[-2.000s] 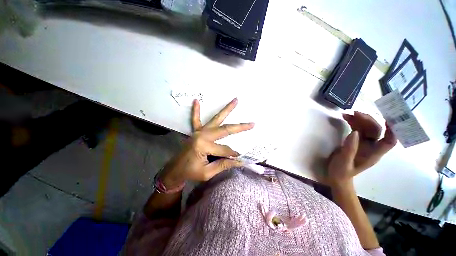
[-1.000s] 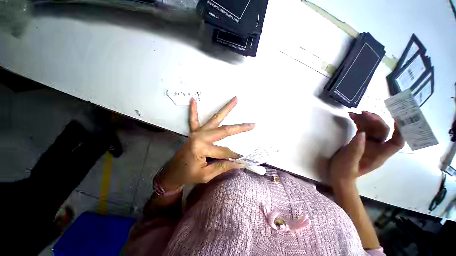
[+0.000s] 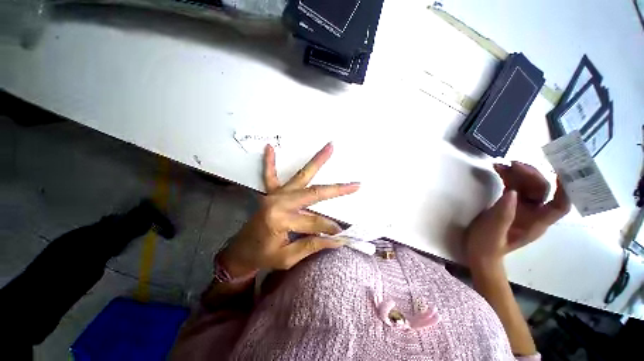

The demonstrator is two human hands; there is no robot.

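Observation:
My left hand is at the table's front edge, three fingers spread. Its thumb and index finger pinch a white sticker strip against my body. My right hand is raised at the right, with a printed barcode sticker at its fingertips. A stack of black hang tags lies just beyond my right hand. Labelled hang tags are fanned at the far right, partly behind the sticker. A paper slip with handwriting lies beyond my left fingertips.
A larger pile of black hang tags lies at the top centre, beside clear plastic bags. A yellowish strip lies behind the tags. Dark scissor-like handles are at the right edge. A blue bin and a person's dark leg are at lower left.
My right hand and its sticker have shifted slightly right. The left hand keeps its pinch on the strip. The person's leg has come into view over the floor at left.

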